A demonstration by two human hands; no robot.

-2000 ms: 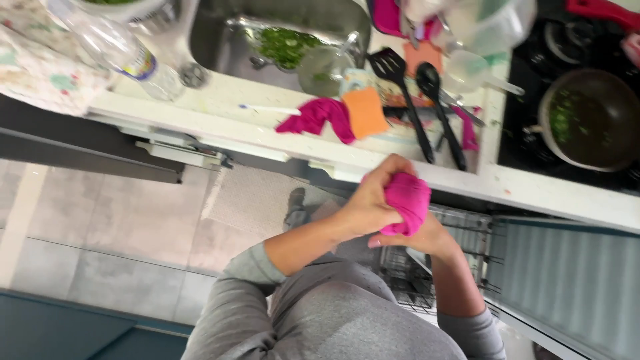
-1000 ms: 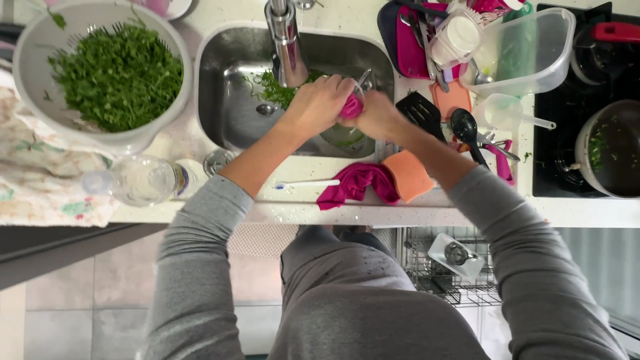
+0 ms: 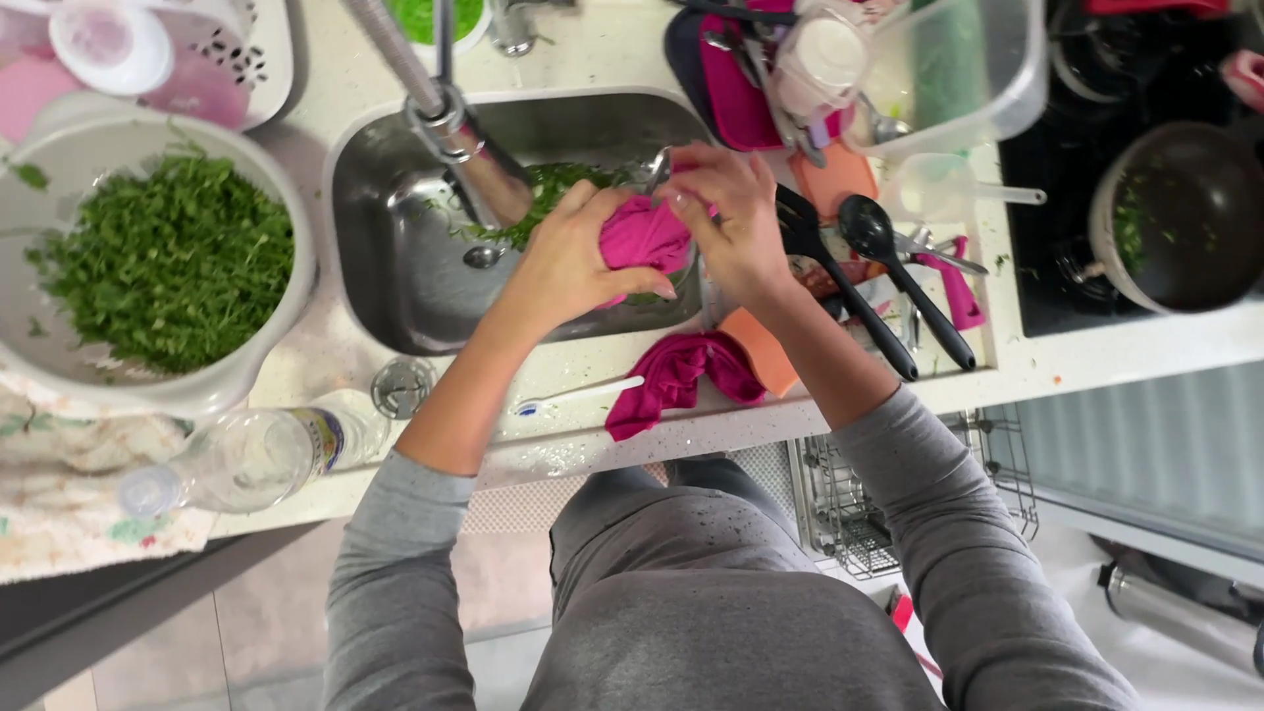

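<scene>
Over the right part of the steel sink (image 3: 395, 286), my left hand (image 3: 568, 257) grips a bunched pink cloth (image 3: 647, 237), its thumb under the lower edge. My right hand (image 3: 726, 217) is at the cloth's right side, fingers bent; whether they pinch it cannot be made out. Chopped green herbs (image 3: 553, 197) and a metal spoon (image 3: 484, 257) lie in the sink, partly hidden by the hands. The faucet's spray head (image 3: 489, 188) hangs just left of my hands. A darker magenta cloth (image 3: 681, 380) and an orange sponge (image 3: 760, 351) lie on the counter's front edge.
Left stands a white colander (image 3: 286, 296) of chopped herbs, with a clear plastic bottle (image 3: 247, 459) before it. Black utensils (image 3: 913, 296), a clear plastic container (image 3: 1027, 79) and a pan (image 3: 1111, 252) on the hob are at right. Below is an open dishwasher's rack (image 3: 859, 513).
Two seconds ago both hands held the pink cloth in front of the counter; they are now over the sink. Since one second ago, more of the cloth shows between them.
</scene>
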